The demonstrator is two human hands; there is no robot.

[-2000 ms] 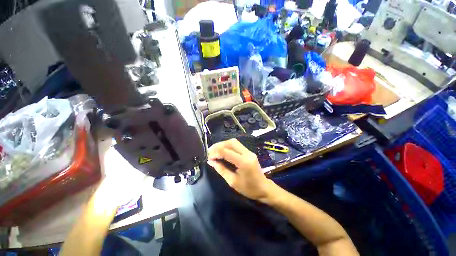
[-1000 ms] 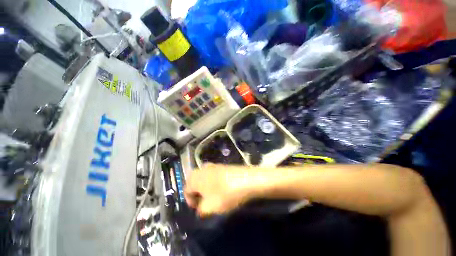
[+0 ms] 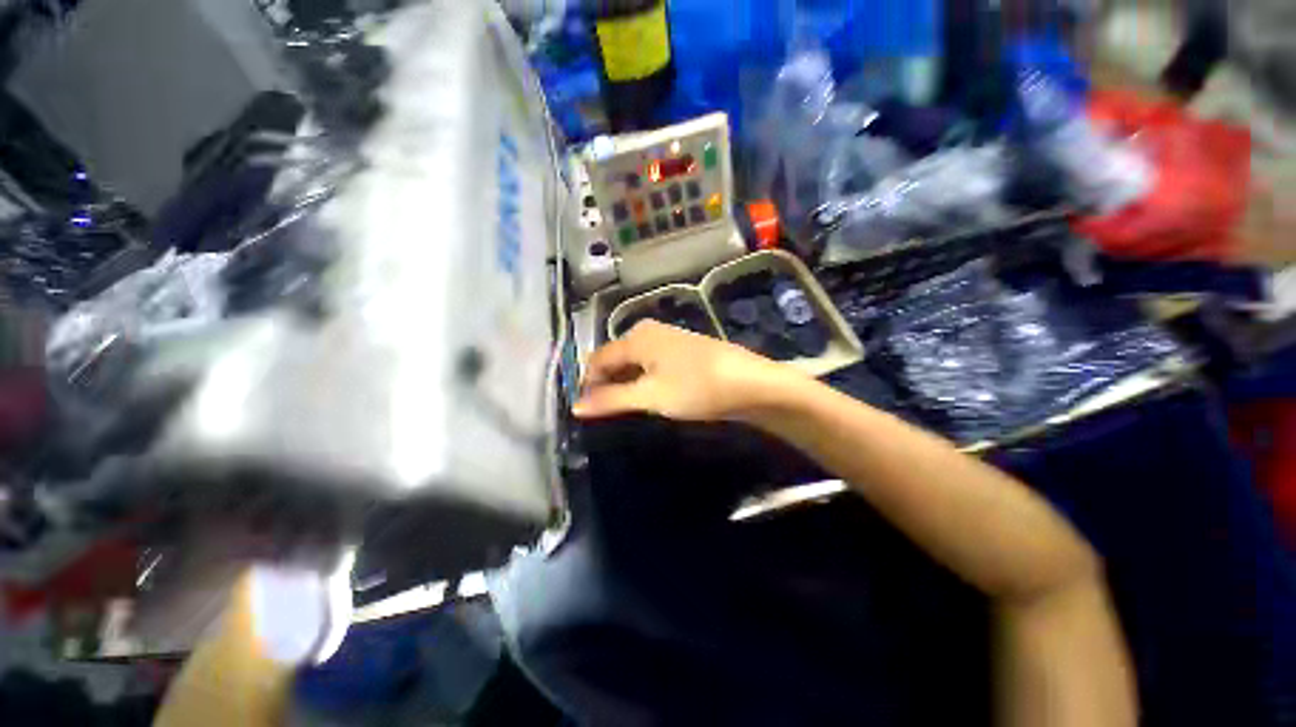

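Observation:
The button-sewing machine (image 3: 412, 313), cream with blue lettering, stands blurred left of centre. My right hand (image 3: 654, 374) is at its right side, over the near edge of the button tray (image 3: 839, 354). Its thumb and fingers are close together above dark cloth (image 3: 682, 568); whether they pinch anything cannot be told. The cloth spreads below my right forearm. Only my left forearm shows at the lower left, with a blurred white patch at its upper end; the hand is hidden behind the machine head. The two-compartment tray holds dark buttons.
A control panel (image 3: 661, 199) with red digits stands behind the tray, a thread cone (image 3: 634, 54) behind it. Clear plastic (image 3: 981, 348) lies right of the tray. An orange-red bag (image 3: 1173, 178) is at the back right. A red object (image 3: 1264, 447) shows at the right edge.
The view has swung repeatedly; the machine's side now shows instead of its dark front plate. My right hand stays beside the machine. My left forearm, out of view one second ago, shows again.

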